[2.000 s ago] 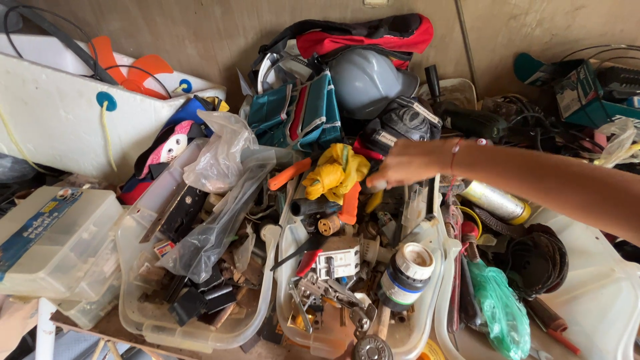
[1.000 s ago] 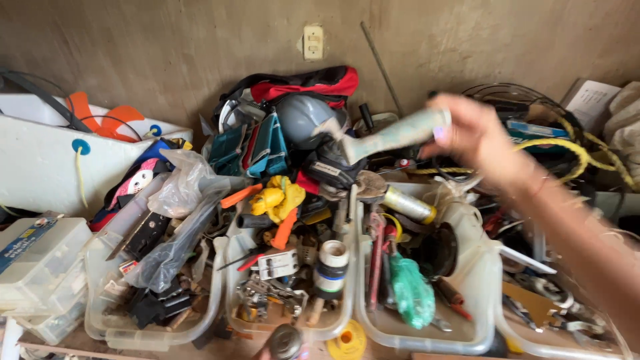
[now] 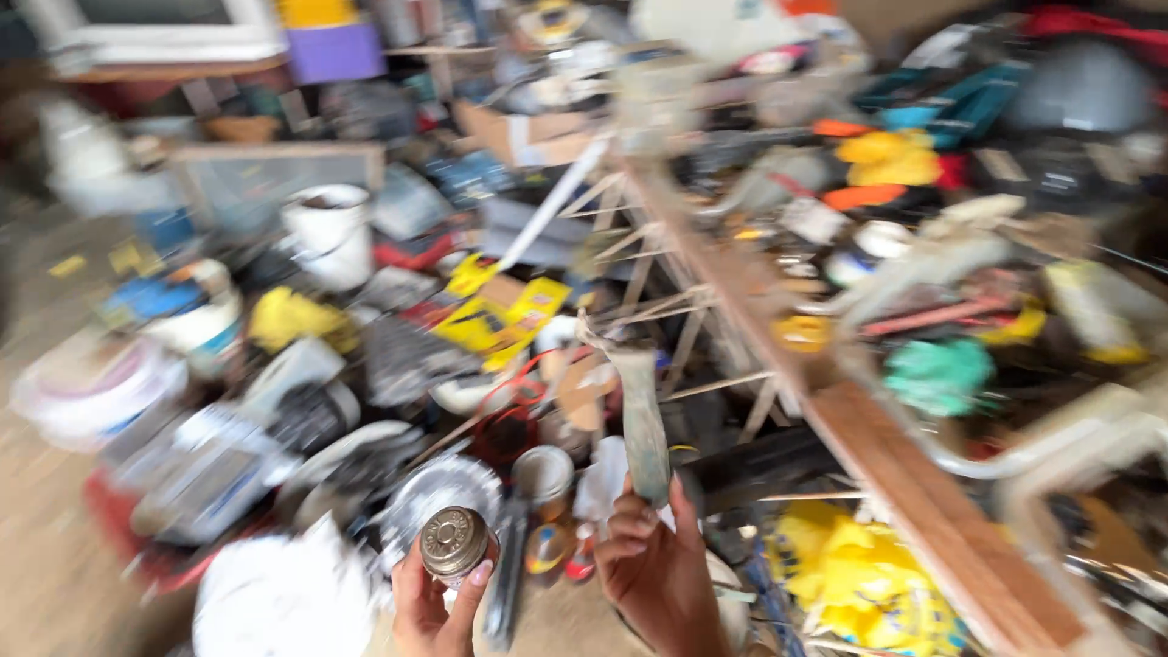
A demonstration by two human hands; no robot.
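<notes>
At the lower middle, my left hand [image 3: 440,598] holds a small round container [image 3: 453,546] with a worn metal lid facing up. To its right, my right hand [image 3: 652,570] grips the lower end of a long pale, weathered tool handle [image 3: 641,424], which points upward; a thin, twisted light piece shows at its top end. What kind of tool it is cannot be told through the blur. Both hands are above the floor clutter, left of the wooden table edge [image 3: 912,484], and the two held things are apart.
Clear plastic bins [image 3: 967,465] of tools stand on the table at the right. Beside the table, the floor holds a white bucket [image 3: 328,237], a yellow plastic bag [image 3: 867,584], a white bag [image 3: 283,593] and a lidded tub [image 3: 100,388]. Thin sticks jut out from the table's edge.
The view has swung far left and down to the floor beside the table. My right hand has brought the pale handle from above the bins to near my left hand.
</notes>
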